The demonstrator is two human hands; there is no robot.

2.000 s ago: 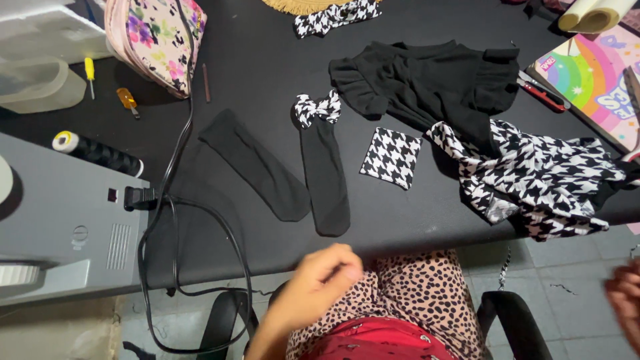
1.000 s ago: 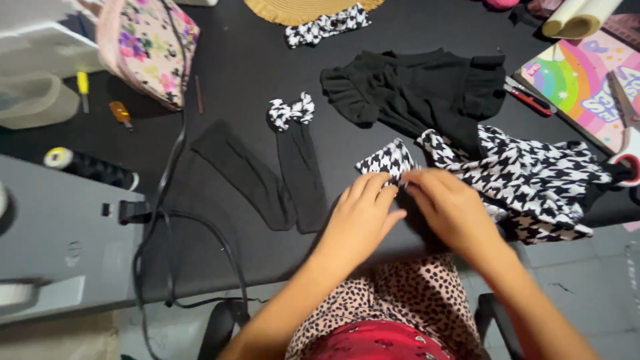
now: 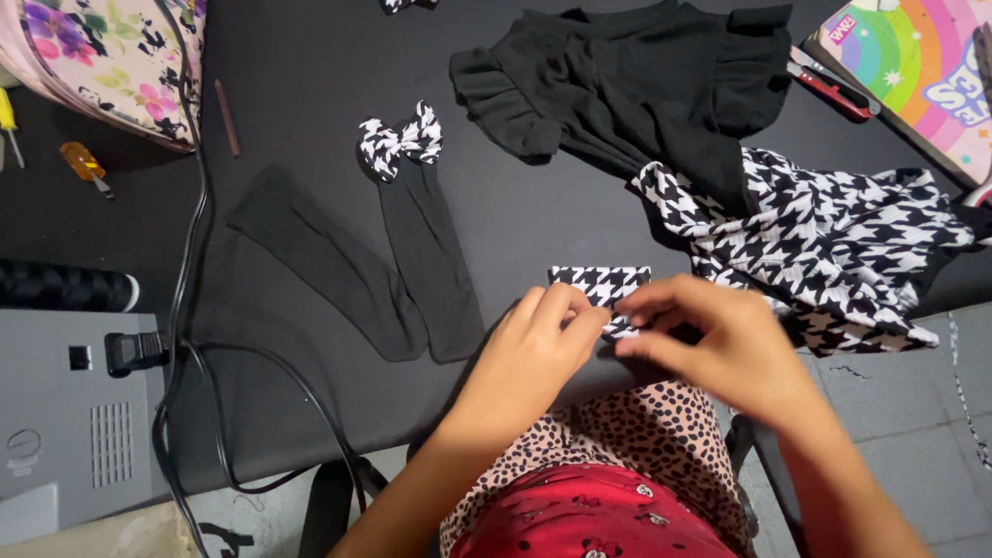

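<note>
A small houndstooth fabric piece (image 3: 598, 284) lies at the near edge of the black table, its lower part bunched between my hands. My left hand (image 3: 540, 341) pinches it from the left with thumb and fingers. From the right, my right hand (image 3: 697, 341) reaches over its lower right side, thumb and fingers apart and slightly blurred; whether they touch the cloth is unclear. Left of my hands lie two black fabric sock-like tubes, one plain (image 3: 333, 267) and one (image 3: 434, 263) with a houndstooth bow (image 3: 401, 142) at its top.
Up and right are a black ruffled garment (image 3: 612, 85) and a houndstooth garment (image 3: 837, 240). A red-handled cutter (image 3: 833, 91) touches a rainbow notebook (image 3: 907, 70). At left are a grey machine (image 3: 70, 418), its black cable (image 3: 203, 178), a thread spool (image 3: 66, 287), screwdrivers and a floral pouch (image 3: 116, 62).
Two seconds ago the houndstooth piece lay flat with both hands off it. My hands came to it, and its lower part is now gathered. The view has moved closer.
</note>
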